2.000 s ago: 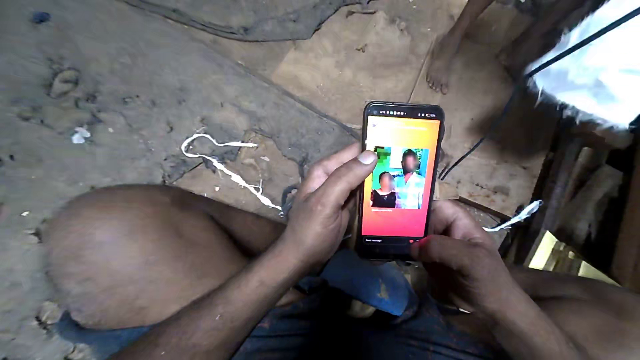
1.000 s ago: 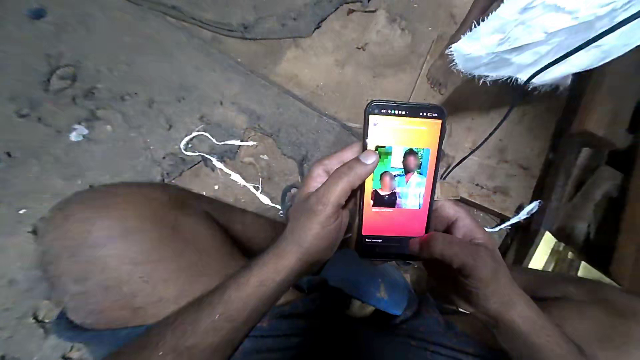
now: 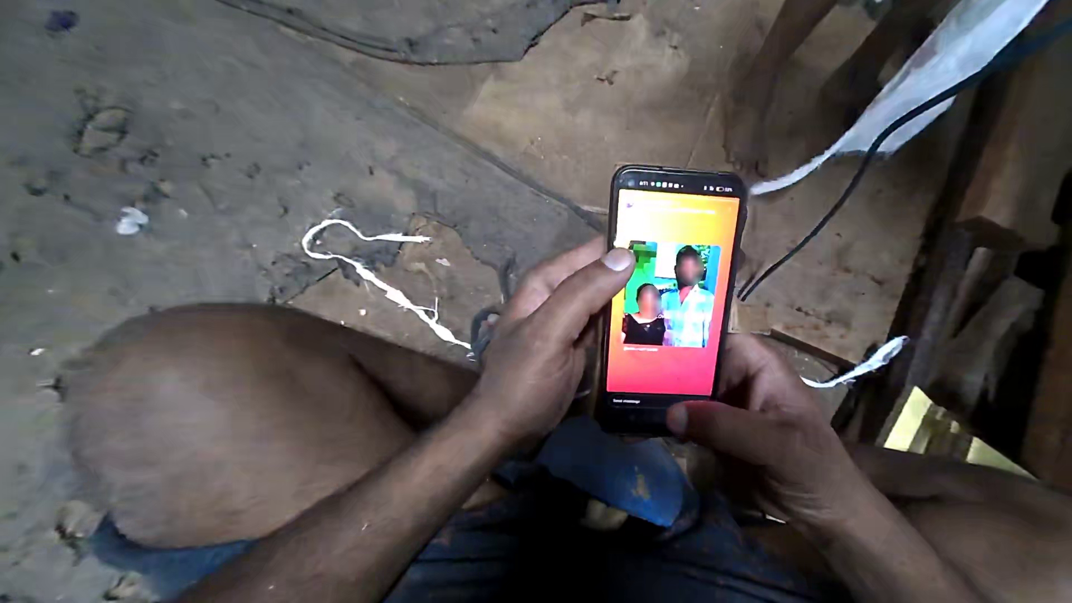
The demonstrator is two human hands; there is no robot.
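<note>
A black smartphone (image 3: 670, 368) stands lengthwise between my two hands, its lit screen showing an orange-to-red background with a picture of two people. My left hand (image 3: 553, 343) grips the phone's left side, with the thumb lying over the screen's left edge. My right hand (image 3: 770, 427) supports the lower right side, and its thumb touches the bottom right of the screen. The fingers behind the phone are hidden. Below it, blue cloth (image 3: 620, 469) shows between my bent legs.
A frayed white strip (image 3: 385, 289) lies on the worn floor at left. Another short white strip (image 3: 863, 364) is at right. White cloth (image 3: 921, 84) and a dark cable (image 3: 846, 188) hang at upper right, near another person's leg (image 3: 770, 75) and wooden pieces (image 3: 955, 285).
The white cloth at the upper right has shifted and now appears as a narrow, slanting strip. Both hands keep their hold on the phone, and the picture on its screen is the same.
</note>
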